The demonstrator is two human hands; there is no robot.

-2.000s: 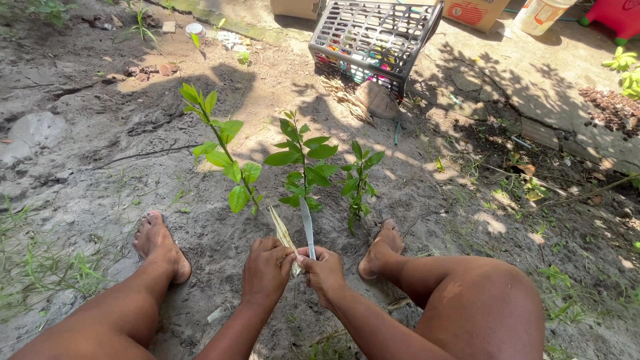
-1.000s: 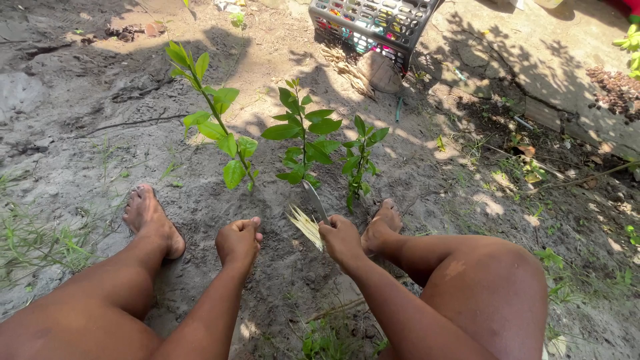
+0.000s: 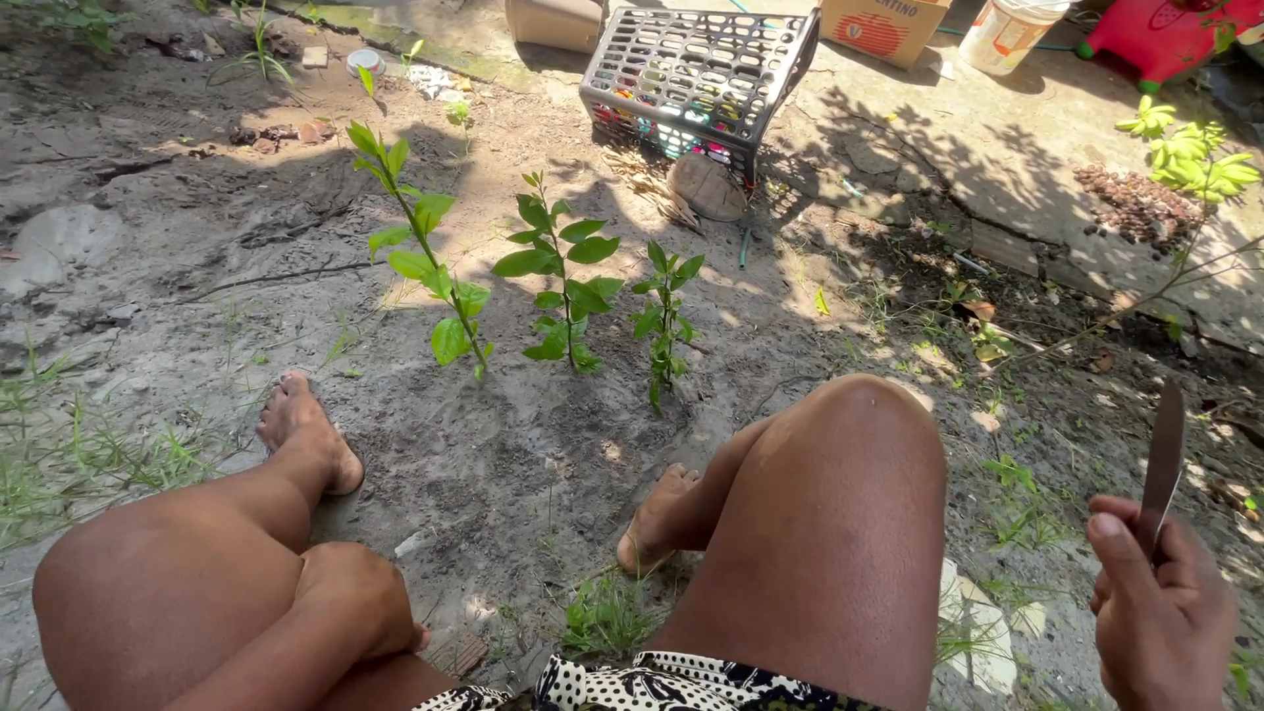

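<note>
My right hand, low at the far right, grips a metal knife with its blade pointing up. My left hand rests bent against the inside of my left thigh; its fingers are mostly hidden, so what it holds, if anything, does not show. In front of my feet three leafy green plants stand in the sandy soil: a tall one leaning left, a middle one and a smaller one. Neither hand touches them.
Beyond the plants, a dark plastic crate lies tilted with colourful things inside, beside a rounded stone-like object. A cardboard box, a white bucket and a red plastic object stand behind. A thin branch crosses the right side.
My hands have moved apart: the right, with the knife, out to the far right, the left back to my thigh. The pale strips seen in my right hand earlier no longer show there.
</note>
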